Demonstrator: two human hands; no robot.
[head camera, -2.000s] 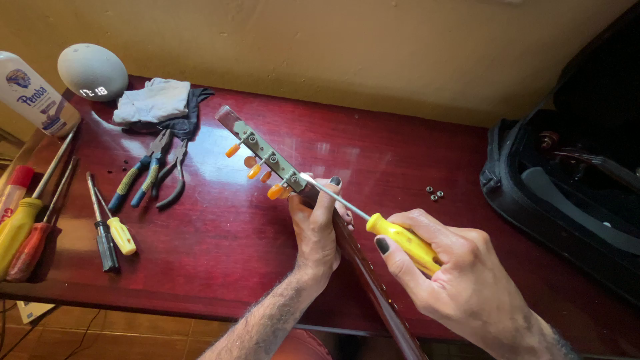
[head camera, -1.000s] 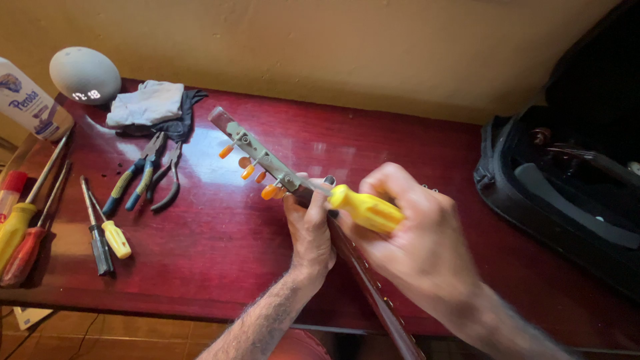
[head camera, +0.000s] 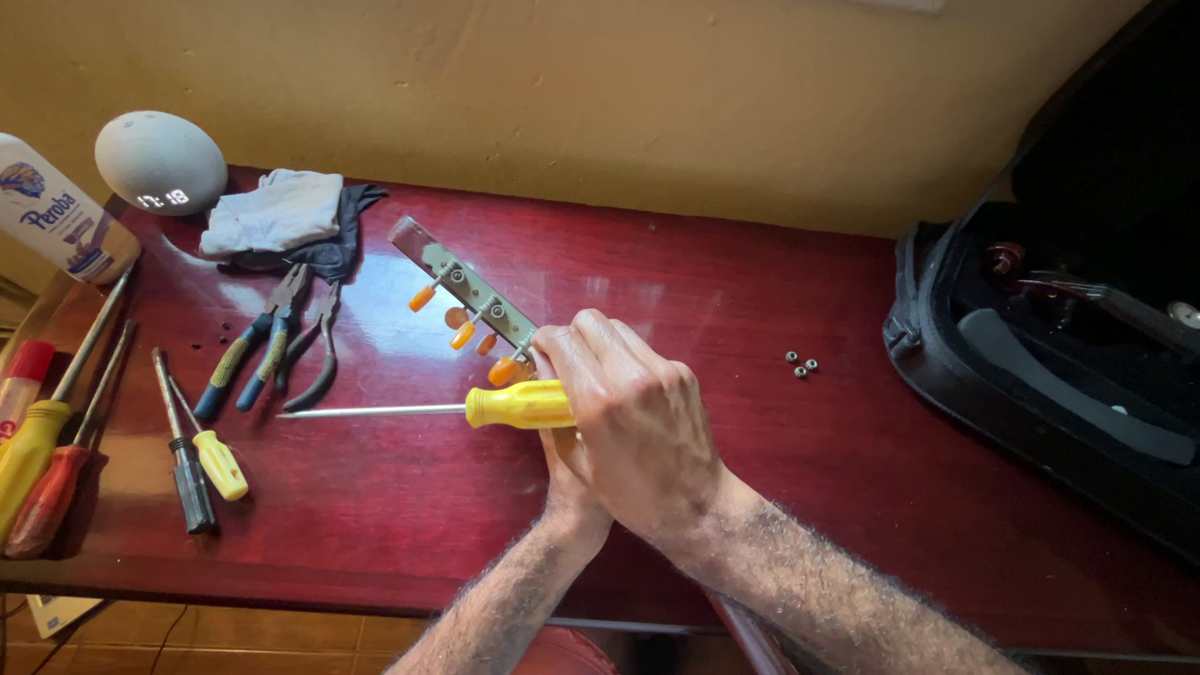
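Observation:
My right hand is closed on the yellow handle of a screwdriver, whose shaft points left above the table. It lies over the upper neck of a stringed instrument and covers much of my left hand, which was around that neck in the earlier frames; its fingers are hidden now. From the hands the headstock slants up to the left, with a metal tuner plate and several orange tuning pegs along its lower side. Part of the neck shows below my right forearm.
Pliers, a black-handled screwdriver, larger screwdrivers, a folded cloth, a bottle and a white speaker-like clock stand or lie left. Several small metal parts lie right, near an open black instrument case.
The screwdriver's tip has swung from the tuner plate to point left. My right hand has moved left onto the neck, over my left hand. The small metal parts show again.

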